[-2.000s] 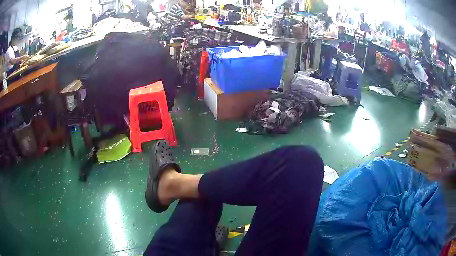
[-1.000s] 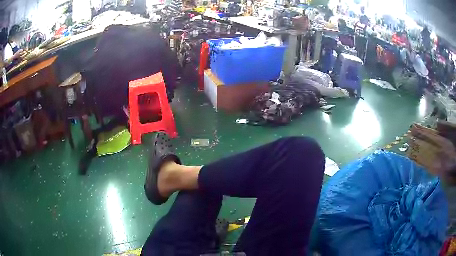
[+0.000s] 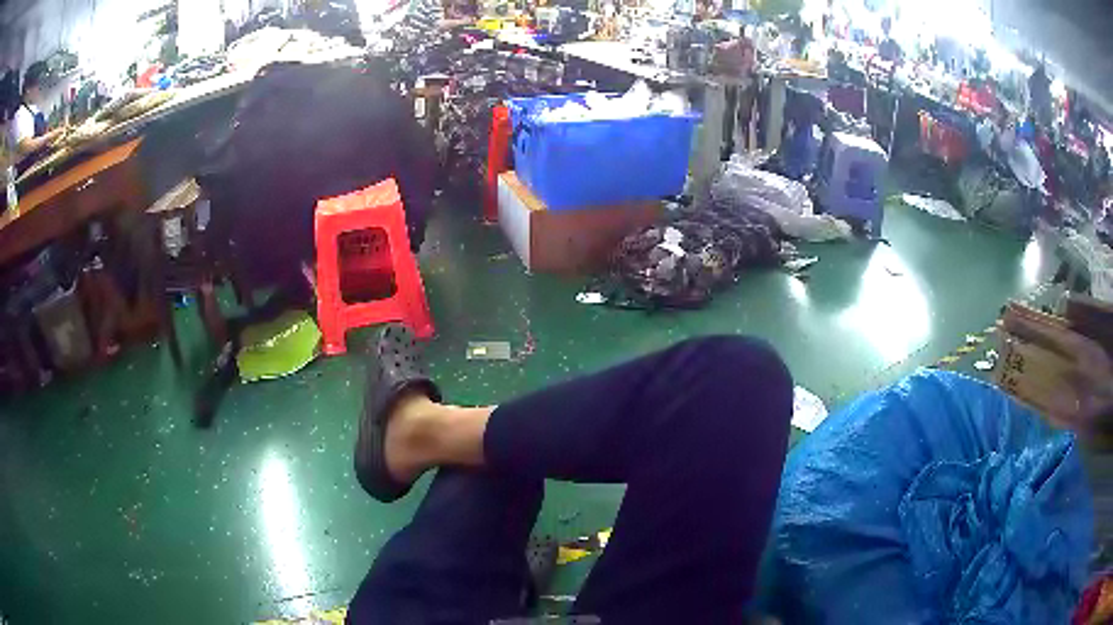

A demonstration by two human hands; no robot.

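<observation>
Neither my left hand nor my right hand is in the picture. A shiny blue woven sack (image 3: 854, 501) with a twisted, knotted top stands at the lower right, beside my raised knee. My legs in dark trousers (image 3: 659, 421) are crossed, and a dark perforated clog (image 3: 388, 415) is on my raised foot. A thin dark edge of something shows at the bottom of the picture near my lap; I cannot tell what it is.
A red stool (image 3: 366, 263) stands ahead, beside a lime-green cloth (image 3: 278, 347) and a large dark covered heap (image 3: 317, 159). A blue crate (image 3: 604, 159) sits on a carton (image 3: 574, 232), next to a patterned bundle (image 3: 690, 259). Brown cartons (image 3: 1037, 366) lie right. A person (image 3: 27, 120) is far left.
Against two seconds ago, the scene sits slightly higher in the picture, as my head has tilted a little. The dark edge at the bottom has come into view. My legs hold the same crossed pose.
</observation>
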